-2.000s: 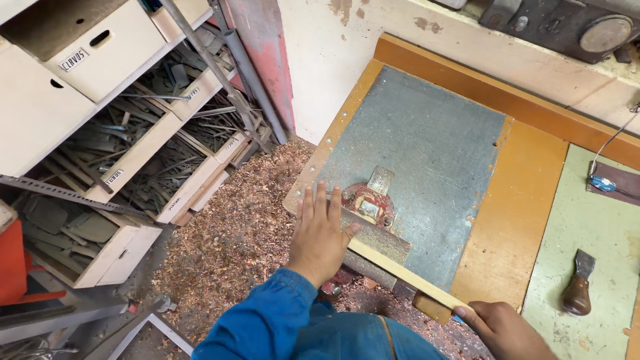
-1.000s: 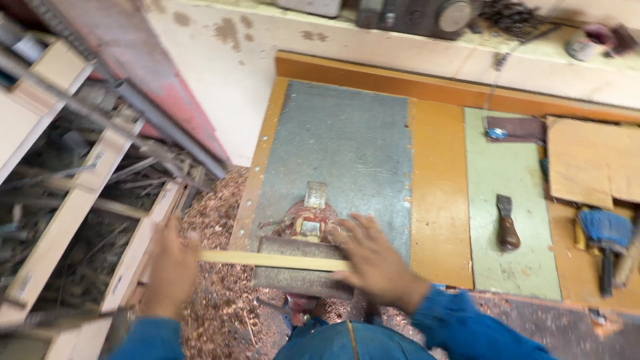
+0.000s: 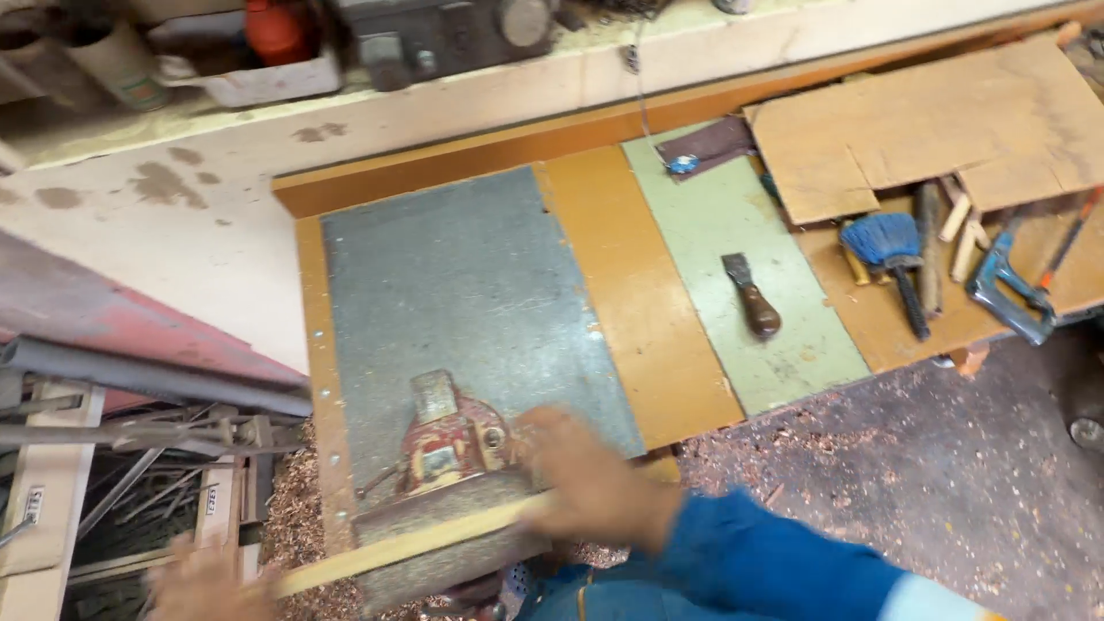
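Observation:
A light wooden strip (image 3: 414, 545) lies along the jaws of a red bench vise (image 3: 448, 448) on the bench's metal-covered part. My right hand (image 3: 595, 483), in a blue sleeve, is by the strip's right end, thumb on or beside it and fingers over the jaw's edge. At the strip's left end is my left hand (image 3: 211, 582), blurred; its exact contact with the strip cannot be made out. A scraper-like tool with a dark wooden handle (image 3: 759, 310) rests on the green panel.
Farther right are a cardboard sheet (image 3: 931, 129), a blue brush (image 3: 884, 241) and a blue-framed hacksaw (image 3: 1009, 280). Racks of metal bars (image 3: 138, 483) stand at the left. Shavings (image 3: 293, 500) cover the floor. A shelf with a white tray (image 3: 250, 82) runs along the wall.
Two seconds ago my left hand was at the vise and my right hand held the strip's right end; now the left is at the strip's left end, the right by the vise. The view has swung right.

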